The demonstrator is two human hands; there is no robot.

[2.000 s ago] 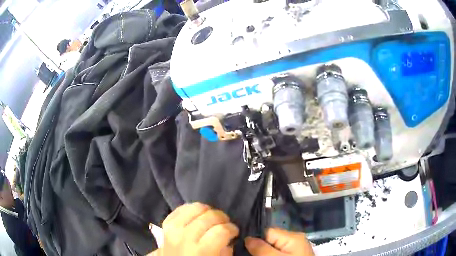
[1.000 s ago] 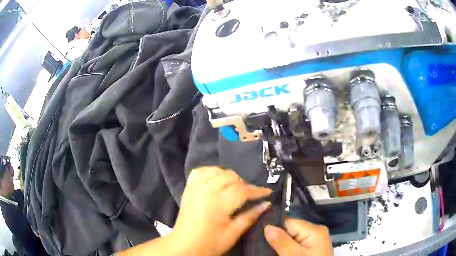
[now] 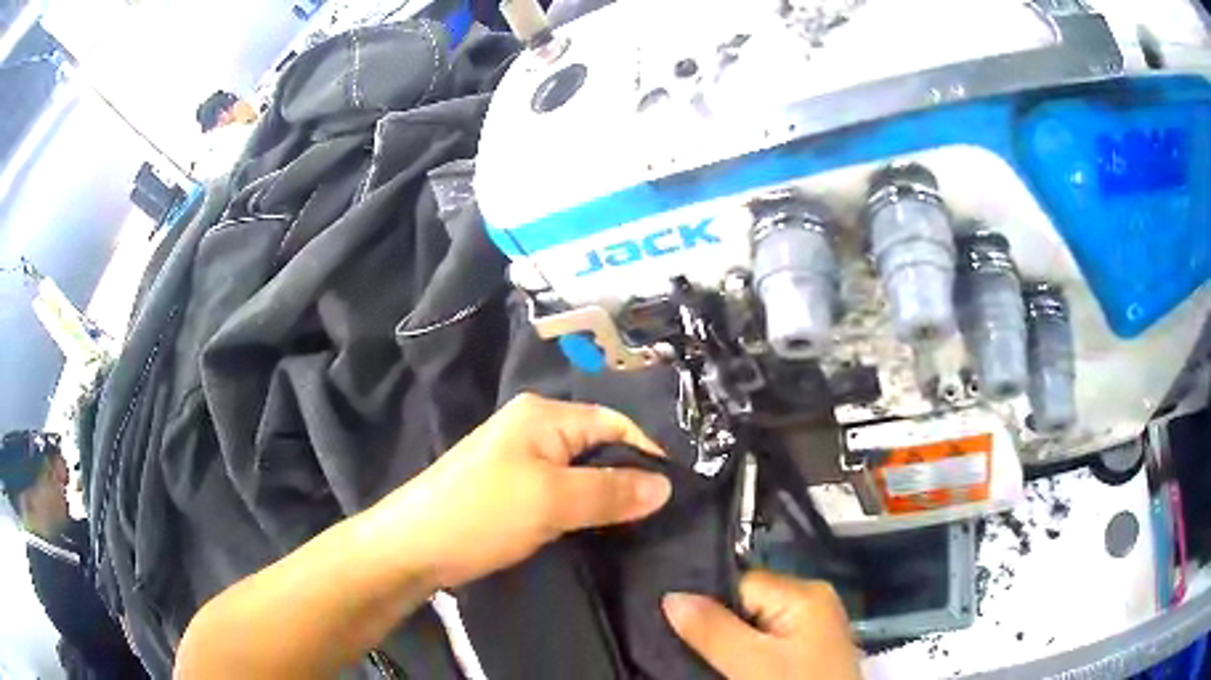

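The dark grey knit garment (image 3: 306,345) is heaped over the left and centre, and part of it runs down from the presser foot (image 3: 711,445) of the white and blue overlock machine (image 3: 638,199). My left hand (image 3: 531,478) pinches a folded edge of the cloth between thumb and fingers, just left of the foot. My right hand (image 3: 770,631) holds the cloth edge below the foot, at the bottom of the picture, its lower part cut off by the frame. The cloth under the foot is partly hidden.
A beige metal arm (image 3: 584,323) is left of the foot. A grey tray (image 3: 916,585) lies below the machine head. Black lint specks lie on the white table (image 3: 1049,585). A person (image 3: 53,531) is at the far left; another head (image 3: 223,112) shows behind the heap.
My left hand has moved up and towards the foot and now pinches a raised fold. My right hand stays low on the cloth below the foot. The camera view has shifted a little.
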